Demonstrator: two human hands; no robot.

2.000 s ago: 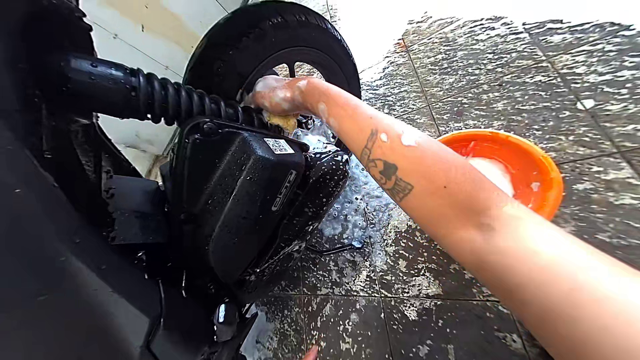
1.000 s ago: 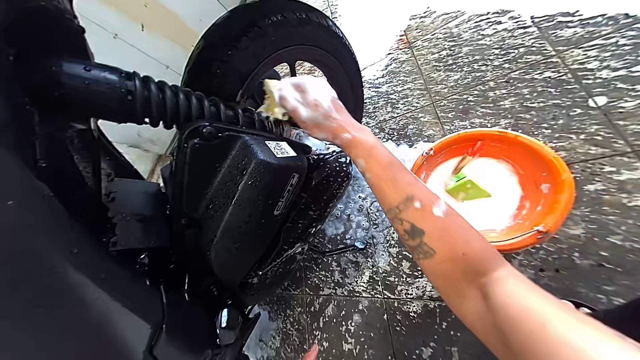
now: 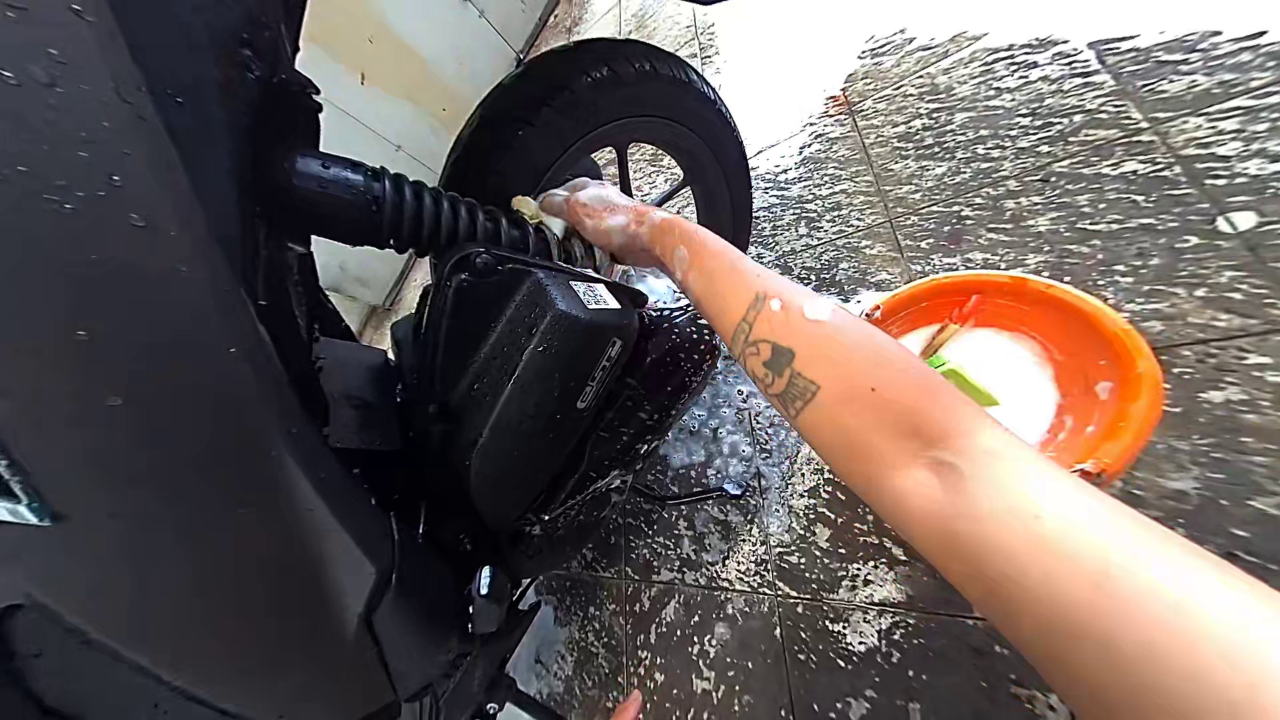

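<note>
My right hand (image 3: 605, 218), wet with suds, holds a pale yellow sponge (image 3: 527, 210) against the black ribbed rubber boot (image 3: 450, 222) of a motor scooter's shock absorber. Its fingers are partly hidden. Just behind the hand stands the black rear wheel (image 3: 597, 130) with its dark spokes. Below the boot is the wet black plastic air filter cover (image 3: 545, 385), which bears a printed code sticker. At the bottom edge shows a small bit of skin (image 3: 628, 706); whether it is a fingertip of my left hand or a toe, I cannot tell.
An orange basin (image 3: 1125, 375) with foamy water, a green block (image 3: 962, 381) and a brush-like handle stands right of my forearm. Dark body panels (image 3: 180, 400) fill the left. Suds lie on the wet tiled floor (image 3: 690, 630). A pale tiled wall (image 3: 385, 90) is behind the wheel.
My right hand, over the wheel hub area a second ago, has moved left and down onto the ribbed boot with the sponge. The green block shows in the basin, hidden by my arm two seconds ago.
</note>
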